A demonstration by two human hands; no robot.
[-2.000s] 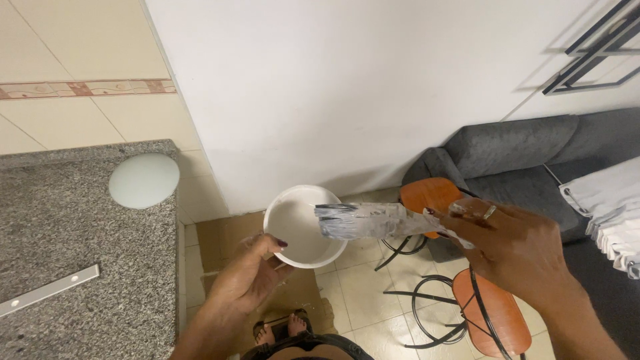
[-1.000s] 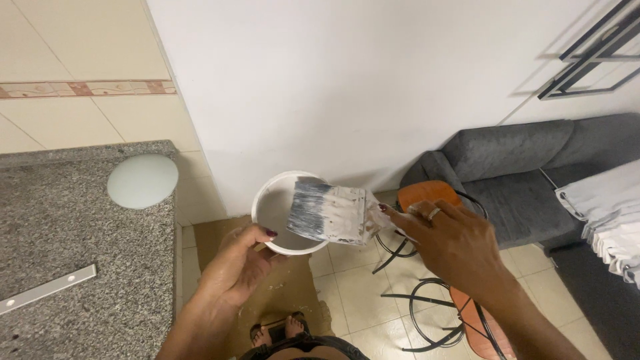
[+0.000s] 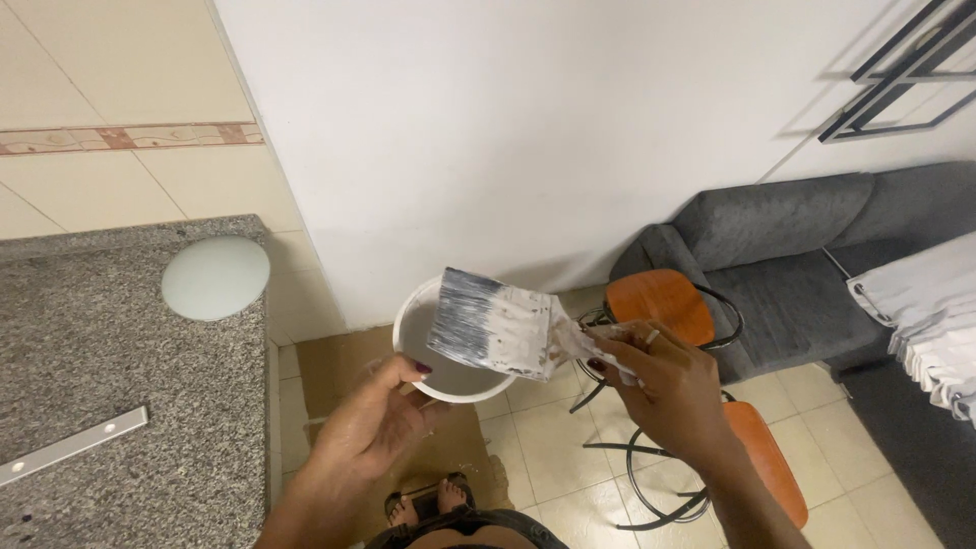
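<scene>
A round white plastic tub (image 3: 409,329) is gripped at its near left rim by my left hand (image 3: 389,419), with the thumb over the edge. The inside of the tub looks pale; how much it holds cannot be told. My right hand (image 3: 659,381) is closed around the handle of a wide flat paintbrush (image 3: 518,324), which is coated in white paint. Its dark bristles, streaked white, point left and lie over the tub's opening, with the broad face turned up toward me.
A granite counter (image 3: 191,381) at left bears a frosted glass disc (image 3: 216,277) and a metal strip (image 3: 84,442). Brown covering (image 3: 343,366) lies on the floor. Two orange-seated stools (image 3: 659,305) and a grey sofa (image 3: 808,305) stand right, beside white pleated fabric (image 3: 915,305). The white wall (image 3: 457,137) rises ahead.
The paintbrush has turned from edge-on to broad face up, and its bristles have moved left over the tub. Both hands keep their hold.
</scene>
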